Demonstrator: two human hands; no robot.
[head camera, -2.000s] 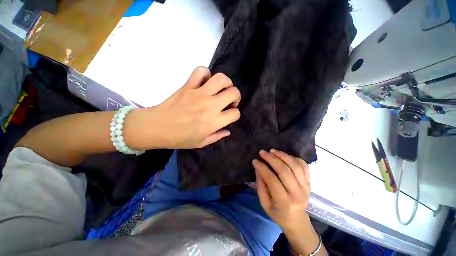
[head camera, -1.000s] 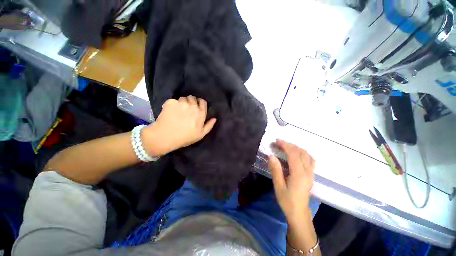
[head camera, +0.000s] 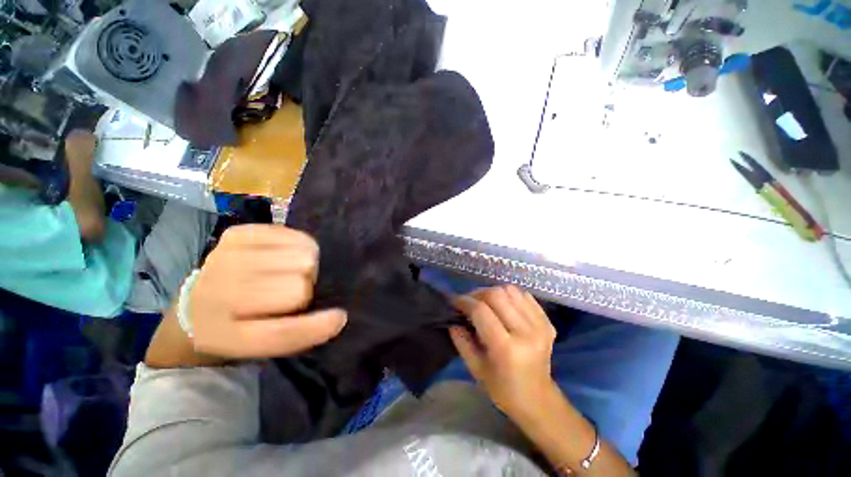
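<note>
A dark brown-black garment panel (head camera: 373, 154) hangs from the white table over its front edge toward my lap, left of the sewing machine. My right hand (head camera: 509, 345) pinches the panel's lower right edge between thumb and fingers, just off the table edge. My left hand (head camera: 261, 293) lies at the panel's left side with its fingers curled and thumb pointing right; it is slightly blurred, and whether cloth is inside it cannot be told. The panel's lower part bunches between my hands.
The sewing machine's needle area (head camera: 698, 65) is at upper right. Thread snips (head camera: 779, 197) and a black phone (head camera: 793, 110) lie right of it. Brown board (head camera: 263, 158) and small dark folded pieces (head camera: 219, 91) are at left. Another person in a green top (head camera: 65, 242) sits far left.
The view has shifted right and down the table. The panel has been drawn down toward my lap. My right hand, empty before, now grips its edge.
</note>
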